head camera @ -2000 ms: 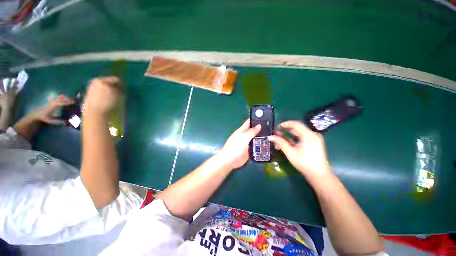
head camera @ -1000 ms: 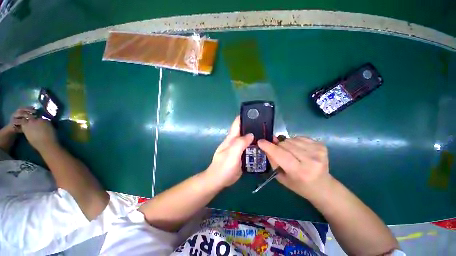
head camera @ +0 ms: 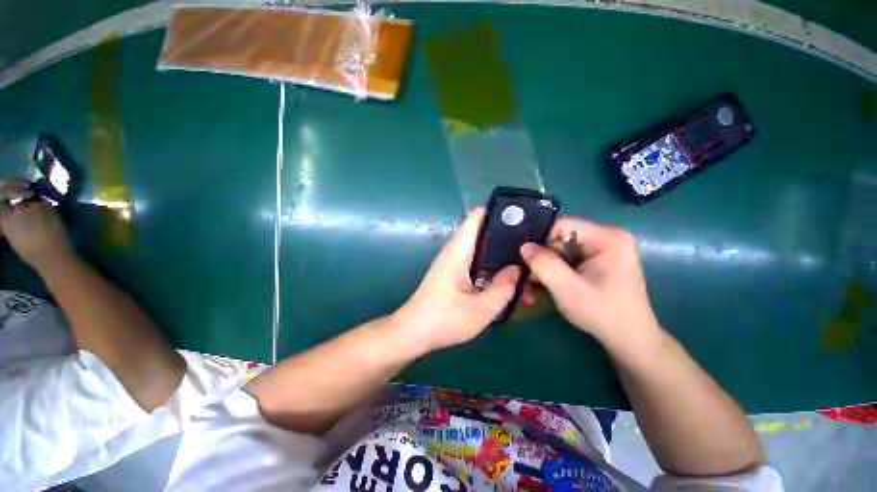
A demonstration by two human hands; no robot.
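Observation:
A black phone housing (head camera: 502,233) with a round silver speaker (head camera: 513,215) at its far end is held above the bench, tilted slightly right. My left hand (head camera: 456,288) grips its left side, the thumb lying across the lower part and covering most of the exposed board. My right hand (head camera: 601,274) is at the housing's right edge, thumb on its middle and fingers beside and under it. A small part of the tweezers (head camera: 572,247) shows in the right hand; the rest is hidden.
A second open phone housing (head camera: 684,147) lies at the right. An orange-brown strip pack (head camera: 284,46) lies far left of centre. Olive tape (head camera: 471,75) and clear film (head camera: 495,159) lie beyond my hands. A neighbouring worker's arm (head camera: 101,317) and phone (head camera: 53,171) are at the left.
The held housing has tilted to the right, and my left thumb now covers more of its board. The tweezer tip that stuck out below my right hand no longer shows there. The view has shifted.

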